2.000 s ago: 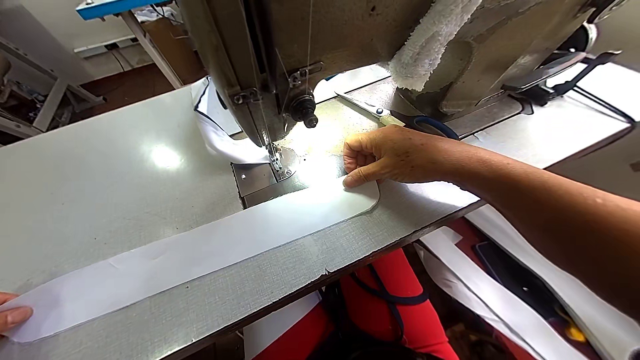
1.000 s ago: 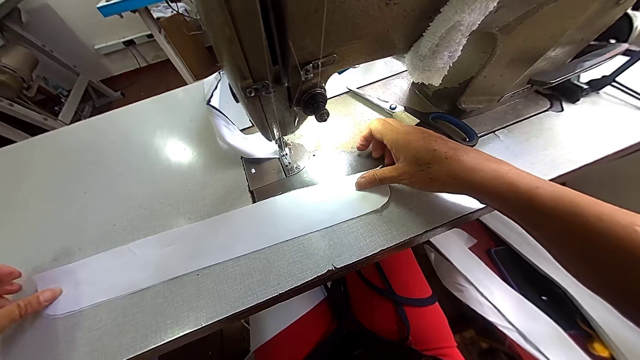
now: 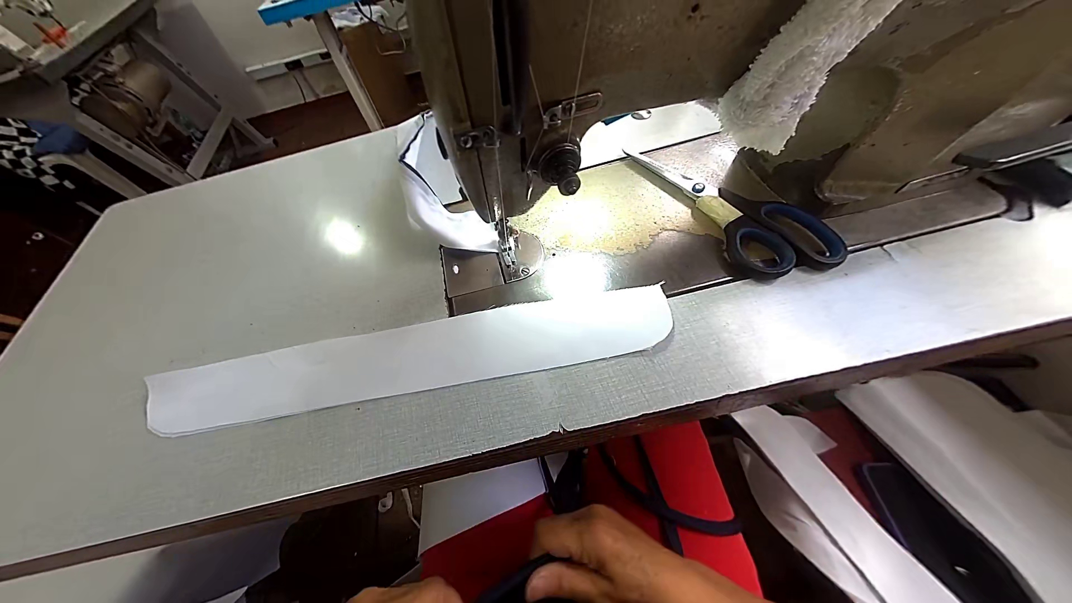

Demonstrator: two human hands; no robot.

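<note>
A long white fabric strip [image 3: 402, 360] with rounded corners lies flat on the sewing machine table [image 3: 251, 285], in front of the presser foot [image 3: 508, 251]. Below the table edge, my right hand [image 3: 611, 557] grips dark fabric or trim [image 3: 523, 578] over red and white cloth [image 3: 695, 486]. Beside it at the bottom edge, my left hand [image 3: 410, 592] shows only in part; whether it holds anything is hidden. Scissors [image 3: 754, 239] with dark handles rest on the machine bed, right of the needle. White cloth with a dark edge [image 3: 427, 193] lies behind the presser foot.
The sewing machine head [image 3: 636, 59] stands over the table, with a fluffy white cloth [image 3: 796, 75] hanging on it. White pieces [image 3: 837, 494] and a dark flat object [image 3: 930, 519] lie below the table at right. Another machine table [image 3: 92, 33] stands at the back left.
Both hands have left the white strip and moved down below the table's front edge. The strip stays on the table, and the right hand now grips dark material.
</note>
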